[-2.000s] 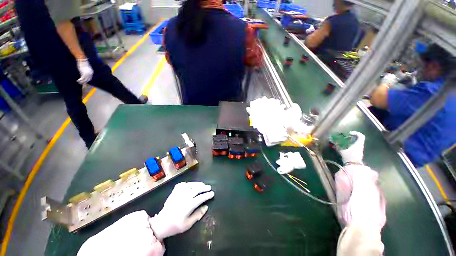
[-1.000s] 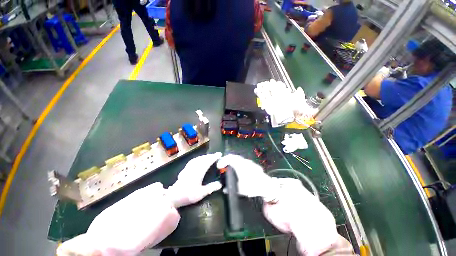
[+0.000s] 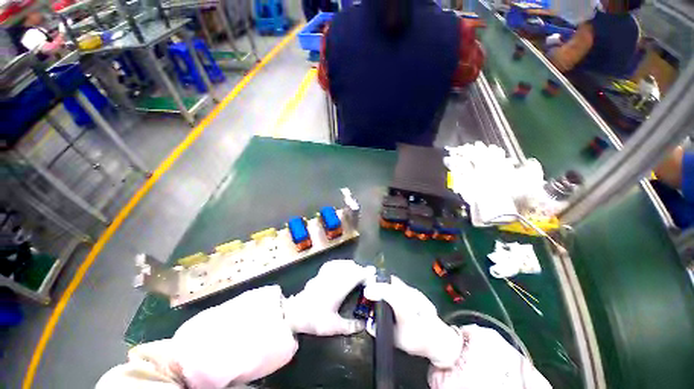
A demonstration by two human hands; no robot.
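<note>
My gloved left hand [image 3: 329, 298] is shut on a small dark transformer [image 3: 364, 307], mostly hidden between my hands. My gloved right hand [image 3: 415, 319] is shut on a long dark dispensing syringe [image 3: 385, 346]. The syringe's narrow end is up and away from me, and its rear end is cut off by the bottom edge. The metal holding fixture [image 3: 251, 273] lies to the left, with two blue-topped transformers [image 3: 300, 233] at its right end and yellow-green pads along its back edge.
Black-topped transformers [image 3: 420, 220] stand before a black box [image 3: 418, 171]. Two loose black-and-orange parts [image 3: 449, 264], a white cloth [image 3: 514, 259] and thin sticks [image 3: 523, 295] lie to the right. Clear tubing [image 3: 495, 323] curves there. White gloves [image 3: 495, 178] lie by the conveyor [image 3: 635, 289]. A person [image 3: 392, 72] sits ahead.
Two seconds ago my left hand lay empty on the table and my right hand was over the conveyor. Both came together with transformer and syringe. The view has since shifted left.
</note>
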